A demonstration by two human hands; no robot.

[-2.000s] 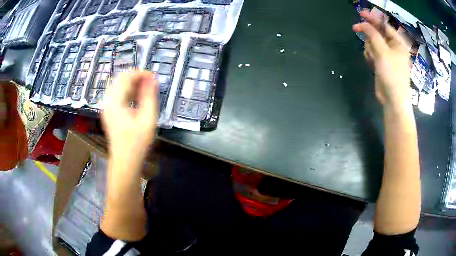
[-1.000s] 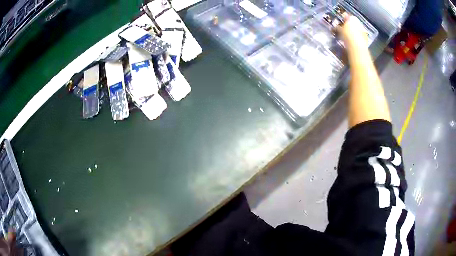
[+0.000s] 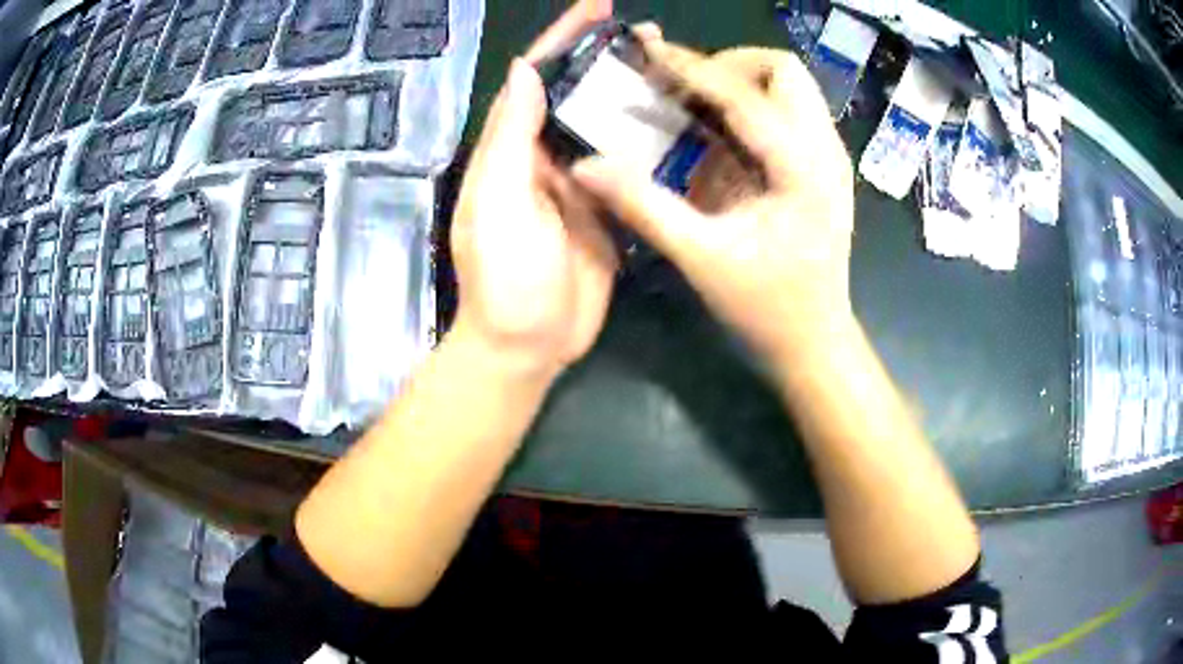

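Note:
A phone housing [image 3: 580, 68] with a black rounded end is held up between my two hands near the top centre. A main board with a pale rectangle [image 3: 625, 117] and a blue middle lies in or on it. My left hand [image 3: 532, 234] grips the housing from the left, fingers along its far end. My right hand [image 3: 759, 195] is over the board's right part, thumb below it and fingers curled above. The lower end of the unit is hidden by my right hand. Whether the board is fully seated cannot be told.
A white blister tray [image 3: 376, 285] with black housings is on the left, its rightmost front pocket empty. A pile of boards [image 3: 979, 162] lies at the back right. A clear parts tray [image 3: 1129, 311] is at the right edge. A cardboard box [image 3: 97, 519] stands below the bench at left.
The view has swung back left. Both hands have come together around a housing and board. My right hand has left the clear parts tray. A front pocket of the housing tray is now empty.

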